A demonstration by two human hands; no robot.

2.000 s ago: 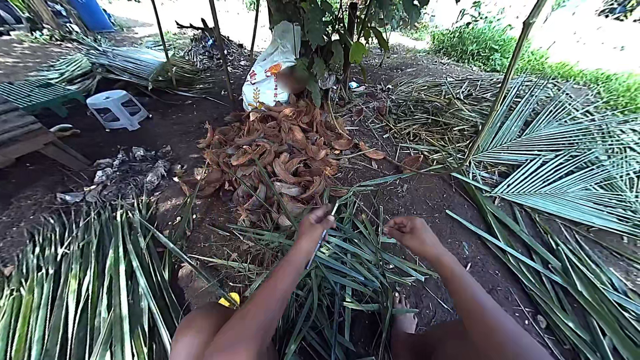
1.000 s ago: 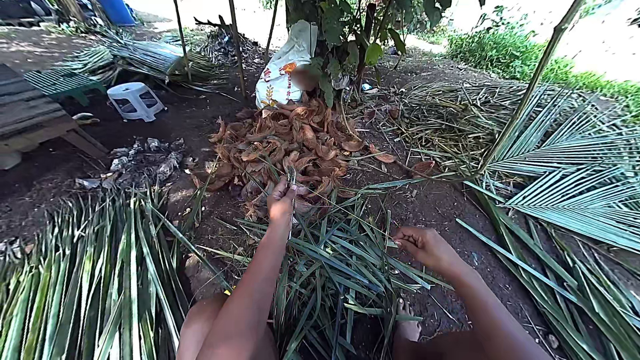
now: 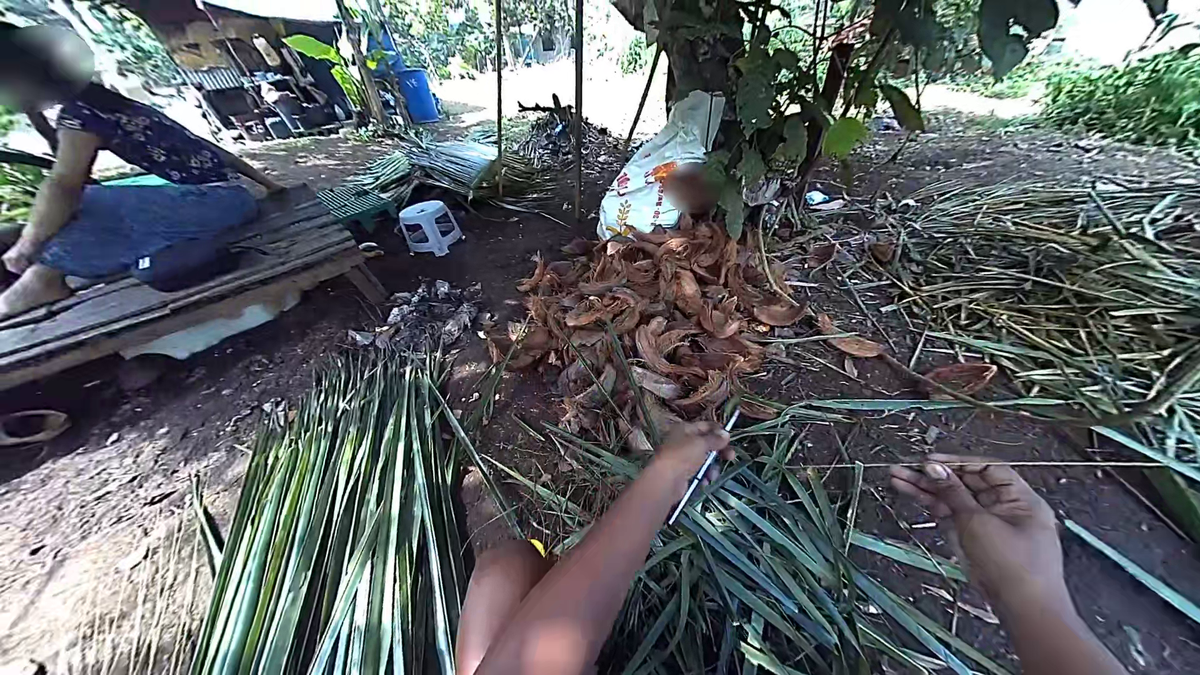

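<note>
My left hand (image 3: pixel 694 452) is closed around a thin pale blade or rod (image 3: pixel 692 492), held above a loose heap of green palm leaflet strips (image 3: pixel 750 572). My right hand (image 3: pixel 980 511), at the right, pinches a long thin leaf rib (image 3: pixel 1050 463) between thumb and fingers; the rib runs level past the hand to the right edge. Left of my knee lies a thick row of long green palm leaflets (image 3: pixel 347 506). Beyond my left hand is a pile of brown coconut husks (image 3: pixel 656 319).
A person (image 3: pixel 141 178) sits on a low wooden platform (image 3: pixel 187 281) at the left. A white plastic stool (image 3: pixel 430 228) and a white sack (image 3: pixel 656 178) stand farther back. Cut palm fronds (image 3: pixel 1050 272) cover the ground at right; thin poles (image 3: pixel 578 112) rise behind.
The view has swung left and up, bringing the seated person into sight. My right hand has turned more palm up, with the thin rib now plainly visible across its fingers.
</note>
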